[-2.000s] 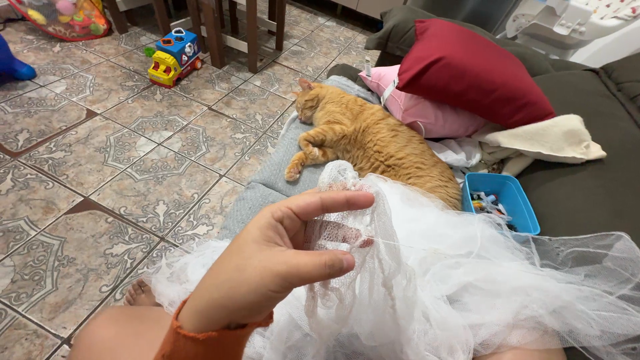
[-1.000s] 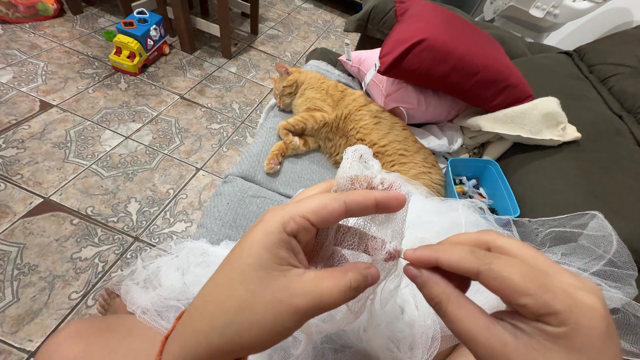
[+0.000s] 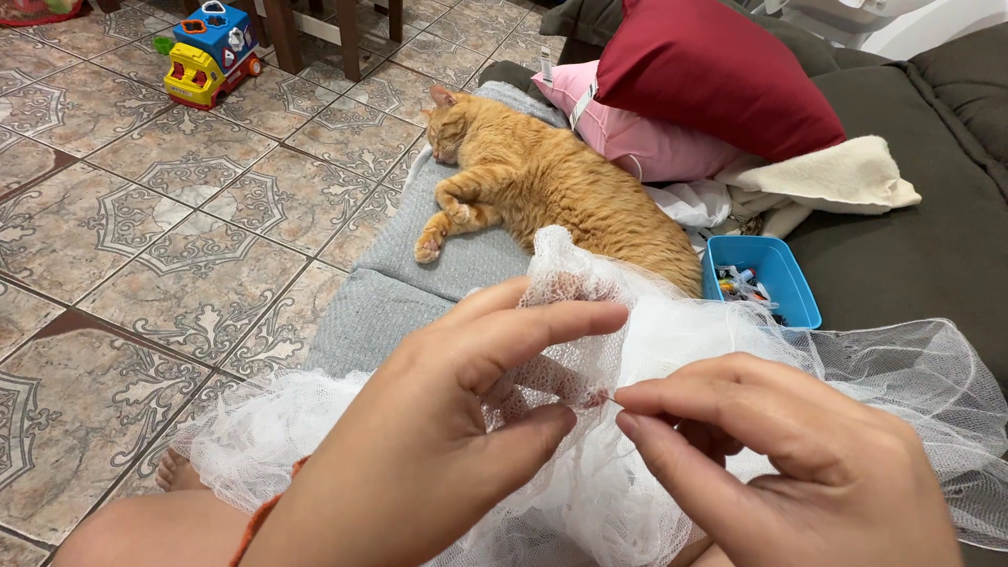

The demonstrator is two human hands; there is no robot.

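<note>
White tulle fabric point(image 3: 677, 331) with a lacy net edge point(image 3: 579, 287) lies gathered over my lap. My left hand point(image 3: 472, 386) holds the lacy part, with some fingers behind the net and the index finger and thumb apart in front. Just right of it, my right hand point(image 3: 772, 449) pinches a thin sewing needle point(image 3: 612, 400) between thumb and index finger, its tip at the net by the left fingers. Part of the needle is hidden by the fingertips.
An orange cat point(image 3: 567, 181) lies on a grey cloth point(image 3: 386, 307) beyond the tulle. A blue plastic box point(image 3: 799, 287) with small items stands right, near a red cushion point(image 3: 717, 71) and a pink one point(image 3: 654, 146). A toy truck point(image 3: 209, 59) is on the tiled floor.
Two seconds ago only my left hand was in view at the net. My right hand has come in from the right, and its fingertips are now at the net with the needle.
</note>
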